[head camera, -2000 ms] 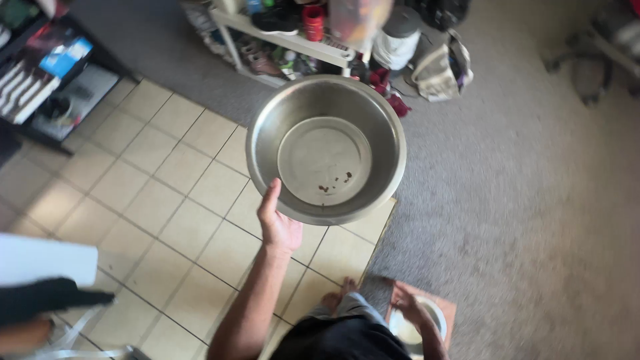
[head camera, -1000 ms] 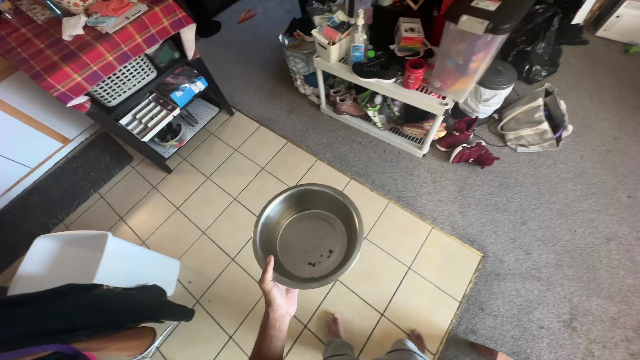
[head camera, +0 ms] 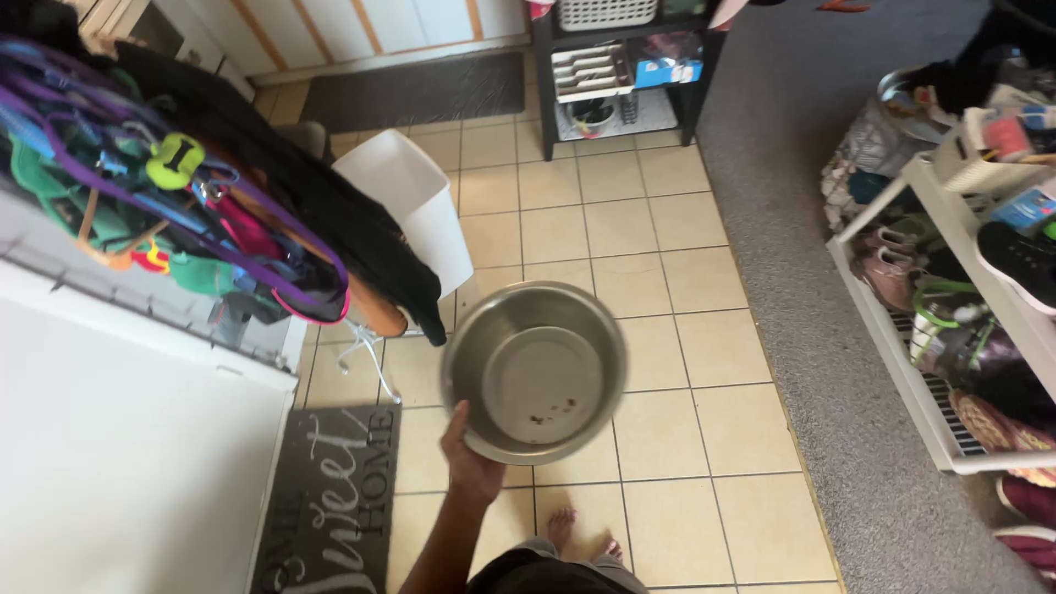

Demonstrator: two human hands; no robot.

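Note:
A round stainless steel bowl [head camera: 536, 371] is held out over the tiled floor, its inside facing up toward the camera. A few small dark bits lie on its bottom near the lower edge. My left hand [head camera: 474, 462] grips the bowl's lower left rim, with the thumb over the edge and the other fingers hidden beneath. My right hand is out of the picture.
A white bin [head camera: 437, 231] stands on the tiles beside a rack hung with leashes and a black garment [head camera: 330, 190]. A doormat [head camera: 330, 495] lies at lower left. Black shelving [head camera: 544, 107] is ahead; a white shoe rack [head camera: 887, 330] stands on carpet at right.
The view has swung far left, bringing the doormat and hanging leashes in. My left hand keeps its hold on the bowl. My right hand, by a bowl at lower right two seconds ago, is out of view.

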